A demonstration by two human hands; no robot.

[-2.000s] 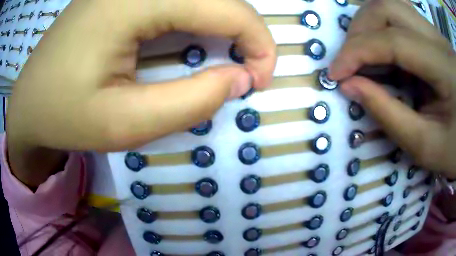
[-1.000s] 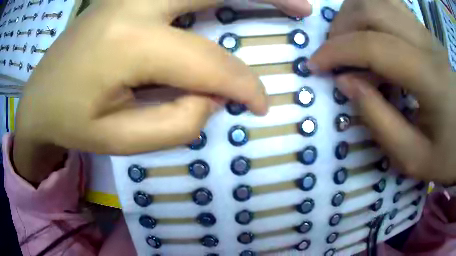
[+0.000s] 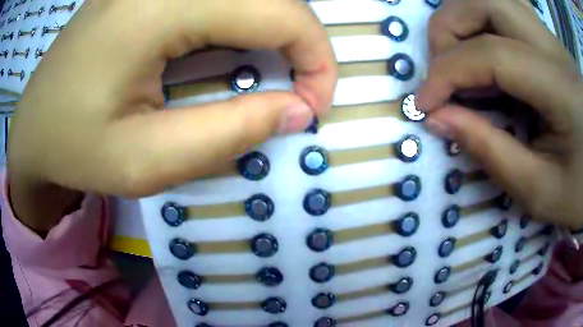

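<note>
A large white tray (image 3: 291,255) fills the middle of the view, with columns of tan slots that have a small round dark-rimmed part at each end. My left hand (image 3: 192,108) is over its upper left. The thumb and index fingertips are pinched on a round part (image 3: 312,124), mostly hidden by them. My right hand (image 3: 505,102) is at the upper right. Its thumb and index fingertips are at the right edge of the part (image 3: 412,107) at the other end of the same slot, whose centre flashes white. Some parts are hidden under both hands.
Another filled white tray stack (image 3: 38,48) is at the upper left, and stack edges (image 3: 571,32) show at the upper right. Yellow edge tape (image 3: 131,245) shows beside the left sleeve. A thin black cable (image 3: 481,300) hangs over the tray's lower right. Pink sleeves are at both sides.
Since one second ago, my left finger and thumb have closed together at the slot's left end. The tray's rows sit at a slightly different height and farther right. My right fingertips are lower.
</note>
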